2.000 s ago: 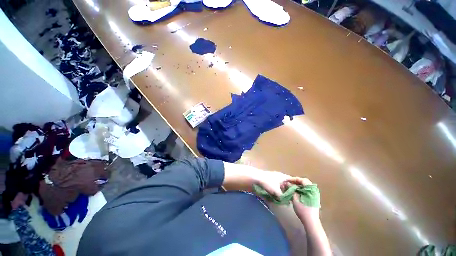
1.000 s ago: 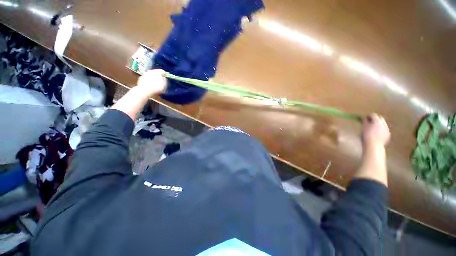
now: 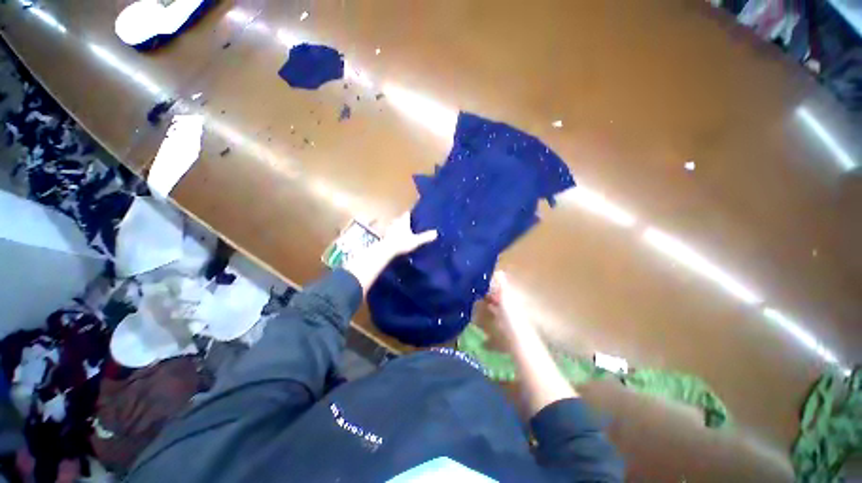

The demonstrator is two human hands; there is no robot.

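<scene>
A navy fabric piece stack (image 3: 473,212) with tiny white specks lies folded on the brown table, its rounded end towards me. My left hand (image 3: 392,247) rests on its left side, thumb on top and the other fingers hidden. My right hand (image 3: 495,291) is at its right edge, small and blurred, its fingers partly hidden by the fabric. A light-green tie strip (image 3: 662,381) lies along the table's near side, passing behind my right forearm, with a small white piece on it.
A small white-green box (image 3: 348,243) is beside my left hand. A heap of green strips (image 3: 832,429) is at the right. A navy scrap (image 3: 313,66), a white piece (image 3: 178,156) and a white-topped navy stack (image 3: 159,21) lie on the table further off. Scraps litter the floor at the left.
The green strip, stretched between both hands a second ago, now lies on the table. Both hands have moved to the navy stack. The view has shifted.
</scene>
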